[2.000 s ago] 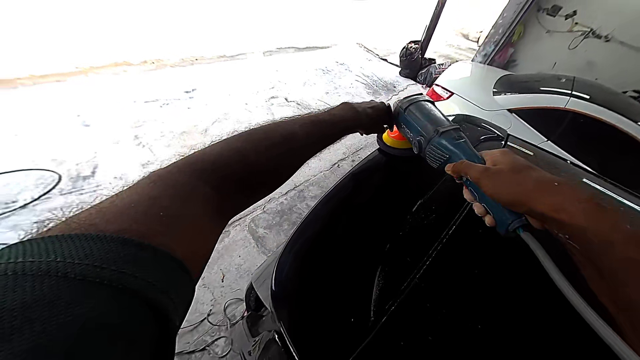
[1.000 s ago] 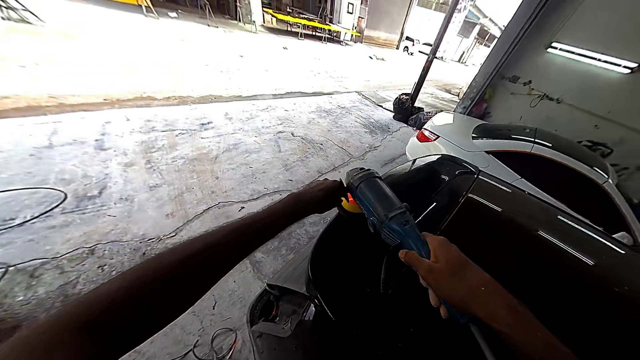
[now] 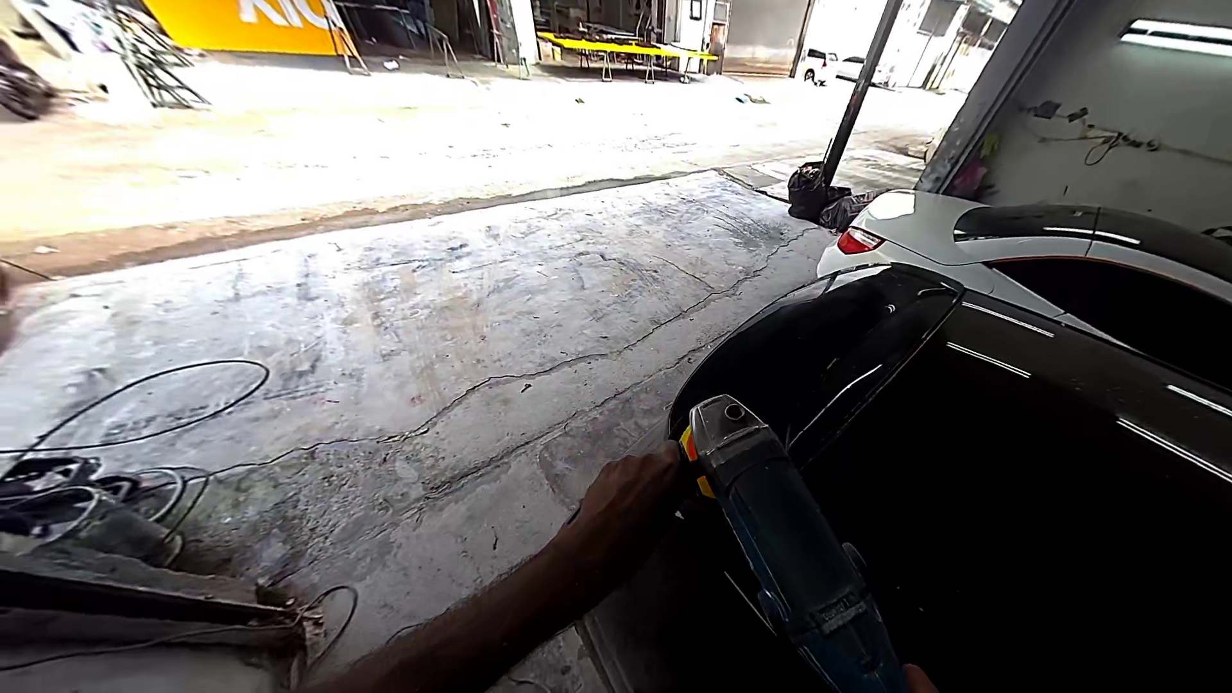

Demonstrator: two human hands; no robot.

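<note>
A blue and black electric car polisher (image 3: 794,549) points away from me over the rear of a black car (image 3: 1001,481). Close to the tool's head, my left hand (image 3: 630,500) is closed around its front side handle, which the fingers mostly cover. Part of the yellow and red pad (image 3: 695,462) shows beside the head; its contact with the paint is hidden. Of my right hand (image 3: 919,680) only a small part shows at the bottom edge, against the rear of the tool's body.
A white car (image 3: 924,231) stands beyond the black one. Black bags (image 3: 813,192) lie by a pole (image 3: 861,96). Looped cables (image 3: 144,443) lie on the cracked concrete floor (image 3: 433,337) at left, near a ledge (image 3: 144,587).
The view has swung and shows more of the street and floor. The polisher has moved from the car's far rear edge toward me, with my left hand still at its head.
</note>
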